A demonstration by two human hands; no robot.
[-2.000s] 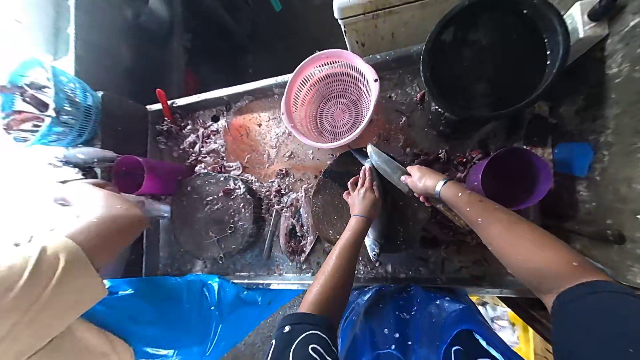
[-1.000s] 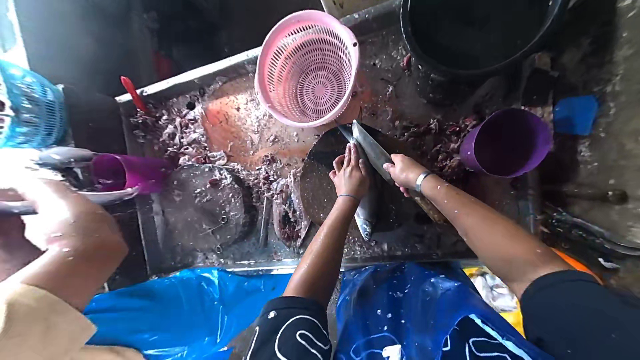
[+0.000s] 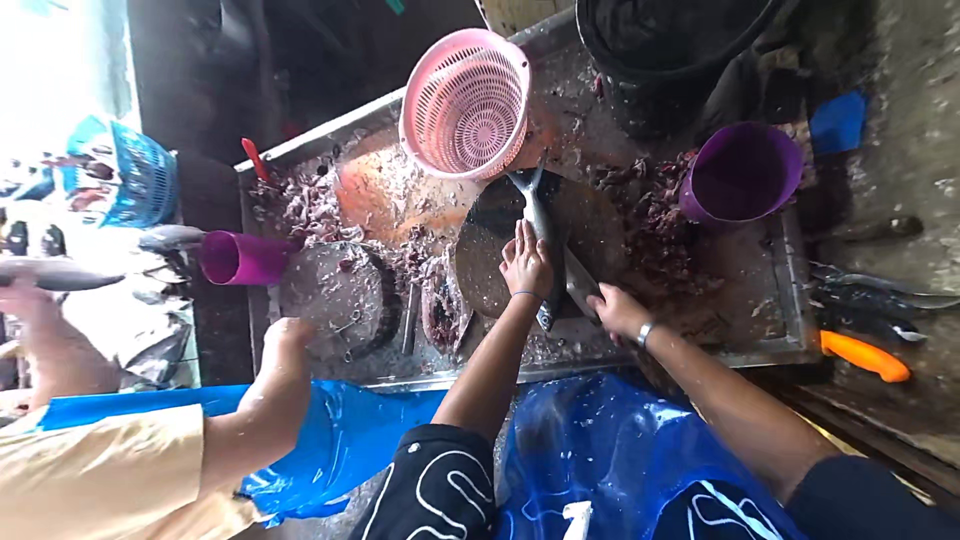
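A silvery whole fish (image 3: 541, 217) lies on a round dark chopping block (image 3: 480, 247), its forked tail toward the pink basket and its head toward me. My left hand (image 3: 526, 259) rests flat on the fish's side with the fingers extended, pressing it against the block. My right hand (image 3: 619, 311) grips the handle of a broad-bladed knife (image 3: 577, 281). The blade lies close along the right side of the fish; whether it touches is unclear.
A pink plastic basket (image 3: 465, 105) stands behind the block. Purple containers (image 3: 742, 172) flank the metal tray (image 3: 795, 270), with fish scraps around. At left, a co-worker's arm (image 3: 277, 397) reaches over a second block (image 3: 334, 300). An orange-handled tool (image 3: 862, 356) lies right.
The knife has moved from the upper part of the fish down toward its head end, with my right hand lower. The co-worker's hand at left has moved.
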